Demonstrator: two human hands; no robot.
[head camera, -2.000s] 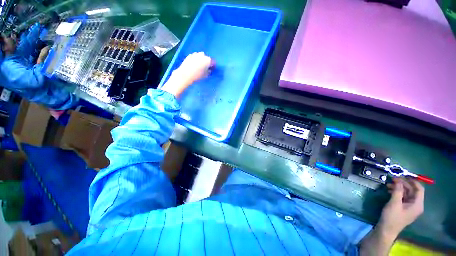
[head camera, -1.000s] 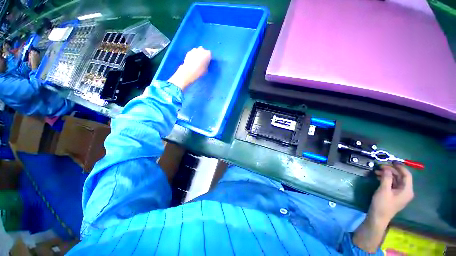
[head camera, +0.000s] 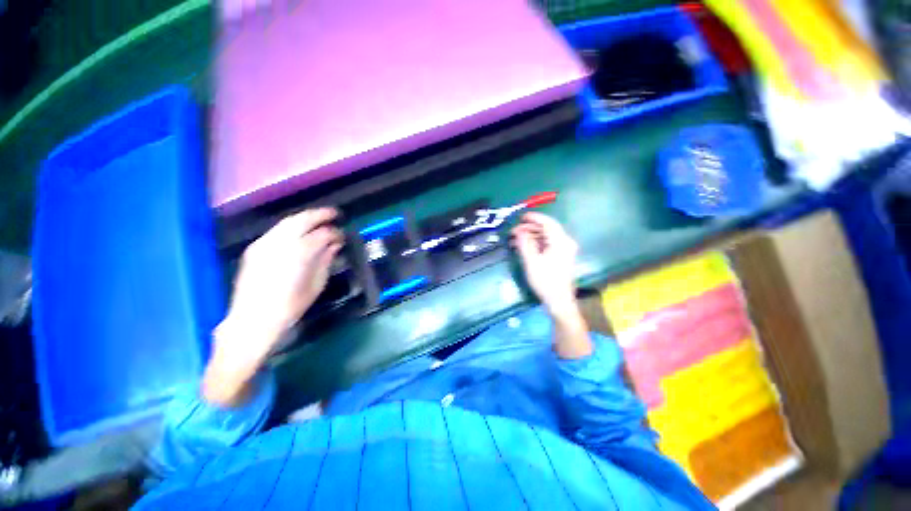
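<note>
The press fixture (head camera: 395, 261) lies on the green bench in front of me, with two bright blue bars and a toggle clamp with a red clamp handle (head camera: 540, 201) at its right end. A black housing (head camera: 342, 289) sits in its left part, mostly hidden under my left hand. My left hand (head camera: 290, 264) is over the housing, fingers bent; blur hides whether it holds anything. My right hand (head camera: 544, 257) is just below the clamp handle, fingers loosely curled, with nothing visible in it.
The large blue bin (head camera: 120, 279) is at left. The pink foam sheet (head camera: 390, 85) lies on black foam behind the fixture. A medium bin (head camera: 654, 70) with dark parts and a small blue bin (head camera: 711, 172) with metal pins are at right. A carton (head camera: 839, 329) with striped sheets (head camera: 689, 349) is lower right.
My left hand has moved from inside the large blue bin to the fixture's left part. The view has swung right, bringing the carton and smaller bins into view. My right hand stays by the clamp handle.
</note>
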